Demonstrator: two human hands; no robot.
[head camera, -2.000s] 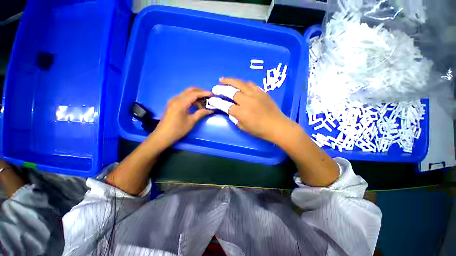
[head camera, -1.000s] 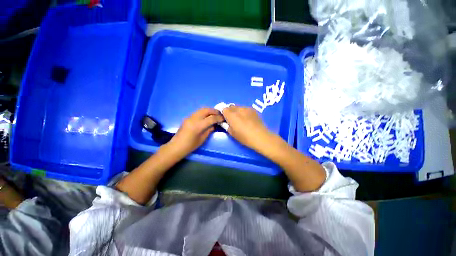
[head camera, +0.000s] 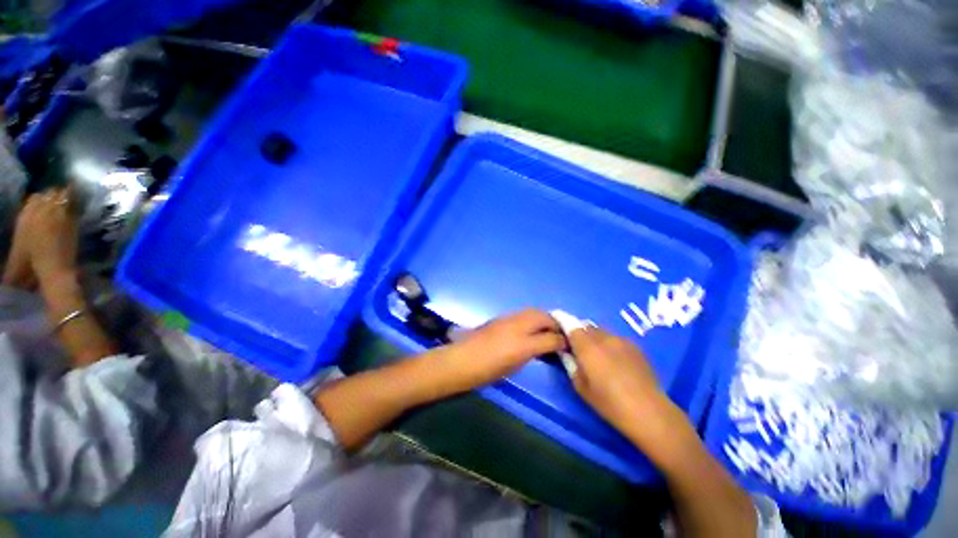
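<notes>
My left hand (head camera: 508, 345) and my right hand (head camera: 604, 370) meet over the front part of the blue middle work tray (head camera: 494, 221). A small dark piece, seemingly a black housing (head camera: 550, 358), shows between and below the fingers, mostly hidden. White wraps (head camera: 570, 324) cover fingers of my right hand. Several black housings (head camera: 425, 319) lie at the tray's left front corner, left of my left hand. A small pile of white clips (head camera: 672, 304) lies at the tray's right side, with one clip (head camera: 644, 268) apart from it.
The finished-parts bin (head camera: 226, 315) at left holds one black piece (head camera: 277, 148). The clip tray (head camera: 914, 513) at right is heaped with white clips under a clear bag (head camera: 872, 305). A neighbouring person's hands (head camera: 47, 236) are at far left. A green surface (head camera: 567, 84) lies behind.
The view has swung left, so trays appear shifted right and tilted, and the neighbouring person's hands now show. My hands stay together over the middle tray. The loose clips look unchanged.
</notes>
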